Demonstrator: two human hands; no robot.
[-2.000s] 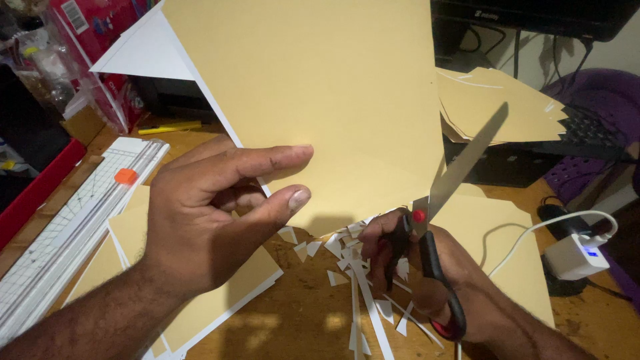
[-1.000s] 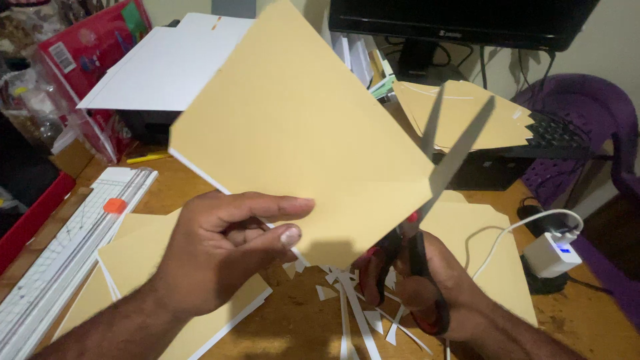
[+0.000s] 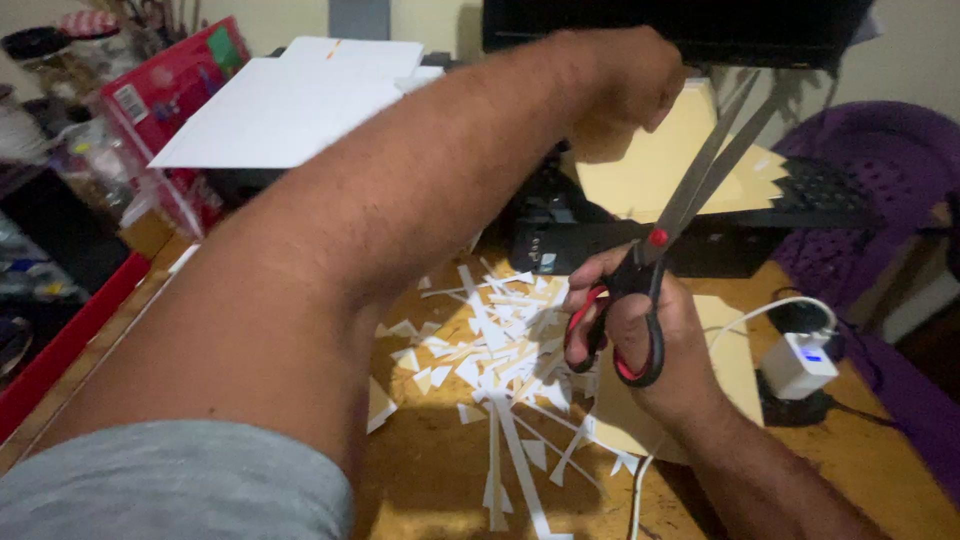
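My right hand (image 3: 660, 337) holds black-and-red scissors (image 3: 658, 238) by the handles, their blades pointing up and only slightly apart. Stretched out across the view, my left hand (image 3: 630, 79) is over the far pile of tan sheets (image 3: 675, 165), in front of the monitor. Its fingers are bent and partly hidden, so whether they hold a sheet cannot be told. White and tan paper scraps (image 3: 510, 345) lie scattered on the wooden table between my arms. Another tan sheet (image 3: 724, 322) lies partly under my right hand.
A black monitor (image 3: 675, 34) stands at the back, with a black keyboard (image 3: 825, 187) near the tan pile. White sheets (image 3: 262, 112) lie at the back left beside a red package (image 3: 172, 97). A white charger (image 3: 799, 367) with a cable is at right, near a purple chair (image 3: 885, 157).
My left hand has let go of the tan sheet held up in front of me and reached forward and right to the far pile. The scissor blades have come closer together.
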